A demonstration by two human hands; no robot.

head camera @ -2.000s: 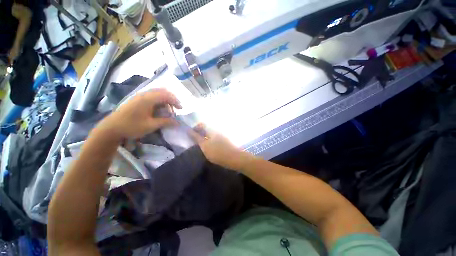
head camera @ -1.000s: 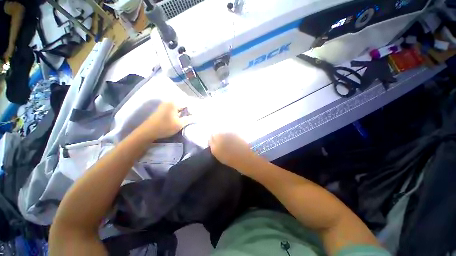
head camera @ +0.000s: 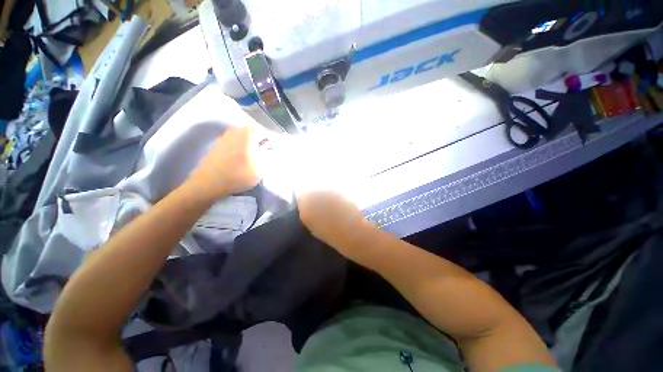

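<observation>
The light grey garment [head camera: 174,149] with dark grey strips lies bunched left of the needle. A dark grey panel [head camera: 272,261] hangs over the table's front edge towards my lap. My left hand [head camera: 232,160] is on the cloth just left of the needle area. My right hand [head camera: 327,214] is at the cloth edge in front of the needle. Both hands' fingertips are washed out by lamp glare, so their grip is hidden. The white JACK sewing machine [head camera: 407,43] stands behind them; its presser foot [head camera: 309,127] is hard to make out in the glare.
Black-handled shears [head camera: 520,120] lie right of the needle, beside dark scraps [head camera: 574,116] and a red-orange packet [head camera: 614,98]. The ruler-marked table edge [head camera: 465,185] runs along the front. Cloth piles lie at far left, dark garments at lower right.
My hands have moved in closer to the needle with the cloth, which is spread flatter at left, showing a pale squarish section. The view has shifted closer to the machine.
</observation>
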